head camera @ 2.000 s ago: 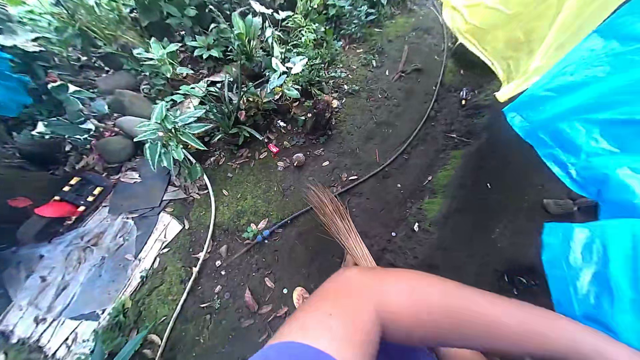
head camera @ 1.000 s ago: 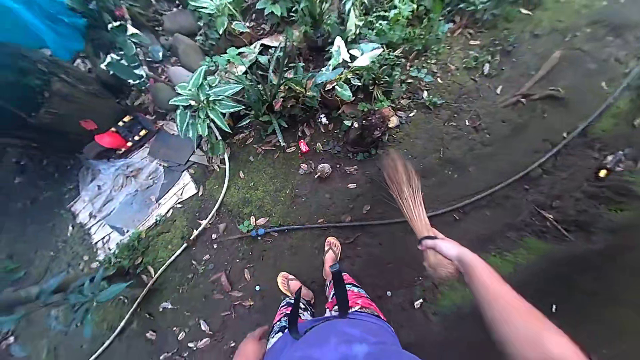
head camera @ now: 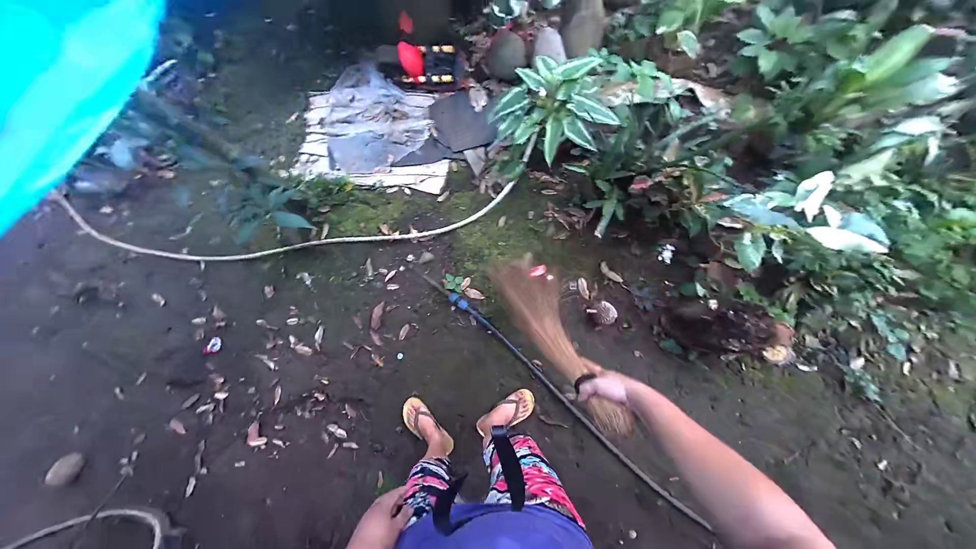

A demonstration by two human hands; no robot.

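Observation:
My right hand [head camera: 604, 386] grips a stick broom [head camera: 550, 329] by its bound handle end, right of my feet. The broom's bristles, blurred, fan out up and to the left over mossy soil beside a small red scrap [head camera: 537, 271]. My left hand [head camera: 383, 509] rests against my patterned trousers at the left thigh and holds nothing that I can see; its fingers are partly hidden. Scattered dry leaves [head camera: 377, 316] lie on the dark soil ahead and to the left of my sandals.
A dark hose [head camera: 526, 364] with a blue fitting [head camera: 458, 300] runs past my right foot. Beyond it lie a pale hose [head camera: 328, 242], plastic sheeting [head camera: 374, 114] on boards and leafy plants [head camera: 557, 103]. A stone [head camera: 64, 469] sits at left, and blue fabric or plastic [head camera: 61, 84] hangs upper left.
The view has swung left. The broom's bristles, near the rotten stump one second ago, are now left of it over the mossy soil. My left hand shows more fully at my thigh.

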